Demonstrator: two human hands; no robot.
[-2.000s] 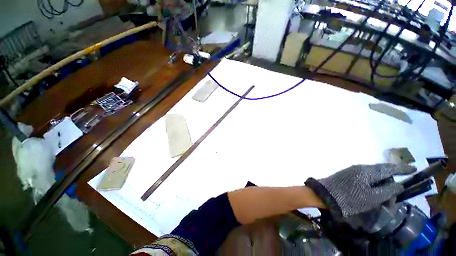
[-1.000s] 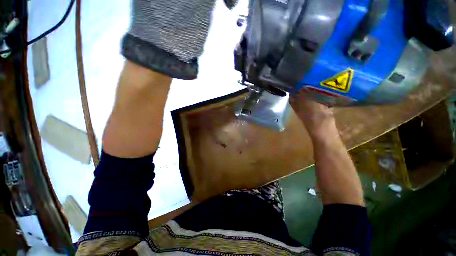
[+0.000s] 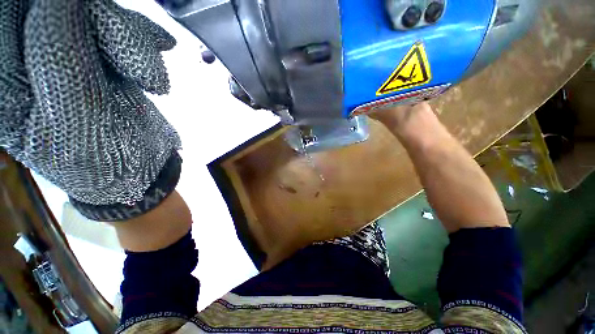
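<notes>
The cutting machine's blue and grey motor (image 3: 306,59) fills the upper middle, close to me. Its shiny base plate (image 3: 333,135) shows beneath, beside the cut edge of the fabric lay (image 3: 238,209). White marker paper (image 3: 202,124) covers the lay. My left hand (image 3: 98,111), in a metal mesh glove, is raised at the left over the paper. Its thumb is apart from the fingers, some fingertips are cut off by the frame, and I see nothing in it. My bare right hand (image 3: 398,114) is against the motor's lower edge, its fingers hidden behind the motor.
The brown wooden table (image 3: 346,192) has small dark scraps near the base plate. Its curved edge runs toward the upper right. Beyond it are a green floor (image 3: 417,244) with pale scraps and a brown carton (image 3: 545,153) at the right. A metal rail (image 3: 62,248) runs at the left.
The view has swung down from the whole lay to the machine, which now looks larger and nearer. In the last second my gloved left hand has shifted left and closer to the camera.
</notes>
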